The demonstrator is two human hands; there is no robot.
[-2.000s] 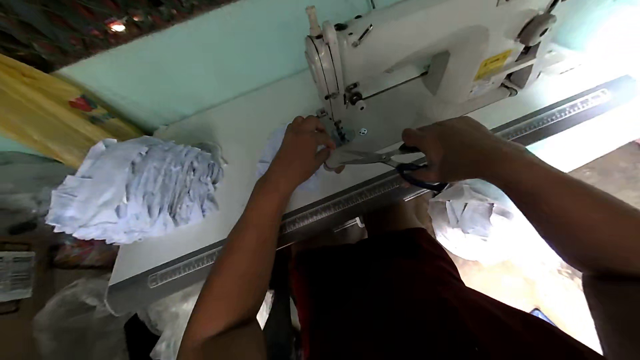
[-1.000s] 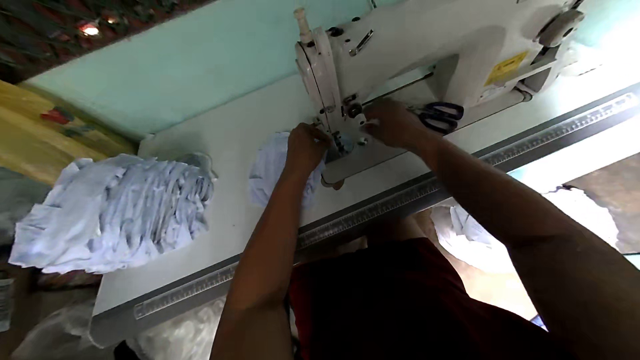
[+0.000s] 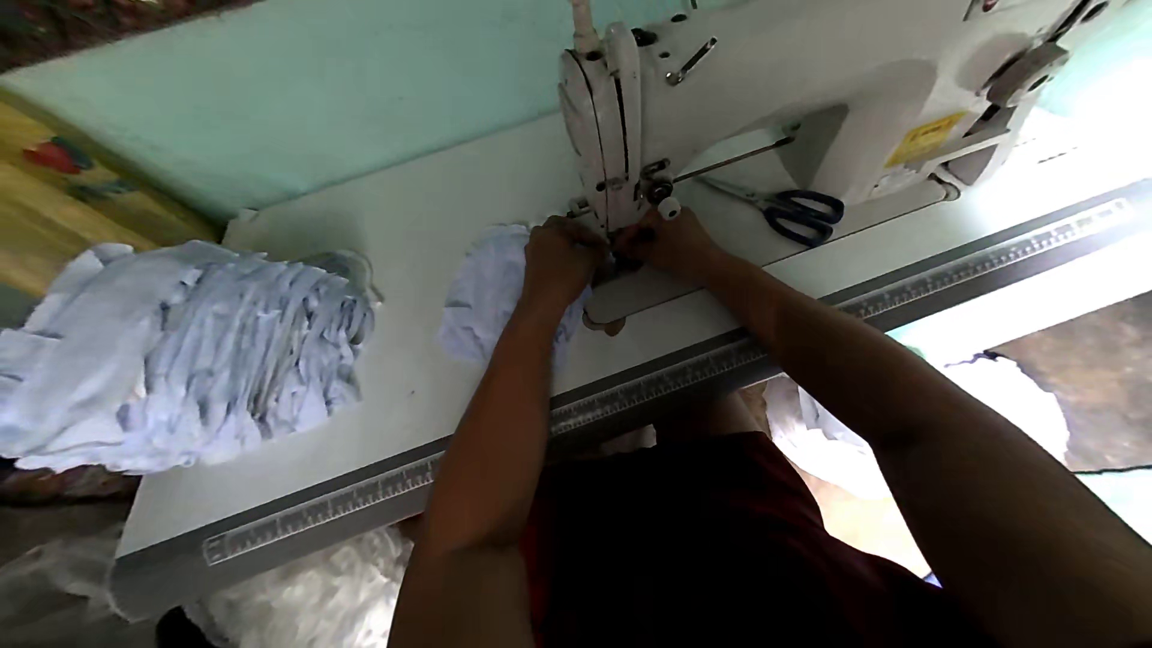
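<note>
Both my hands meet at the needle area of a white industrial sewing machine (image 3: pixel 783 81). My left hand (image 3: pixel 564 261) is bent at the left of the needle, beside a pale fabric piece (image 3: pixel 486 292) lying on the table. My right hand (image 3: pixel 673 245) is at the right of the needle, under the machine head. The fingertips of both are blurred and dark, so what they pinch cannot be told. Scissors with dark blue handles (image 3: pixel 804 216) rest on the machine bed, under its arm.
A thick stack of pale fabric pieces (image 3: pixel 225 351) lies on the left of the white table (image 3: pixel 423 396). A ruler strip (image 3: pixel 333 508) runs along the front edge. Behind stands a green wall (image 3: pixel 360 99). White bundled material (image 3: pixel 837 432) is below, at the right.
Two seconds ago my right hand held the scissors near the needle; they now lie under the machine arm, let go. My right hand has moved in beside the needle.
</note>
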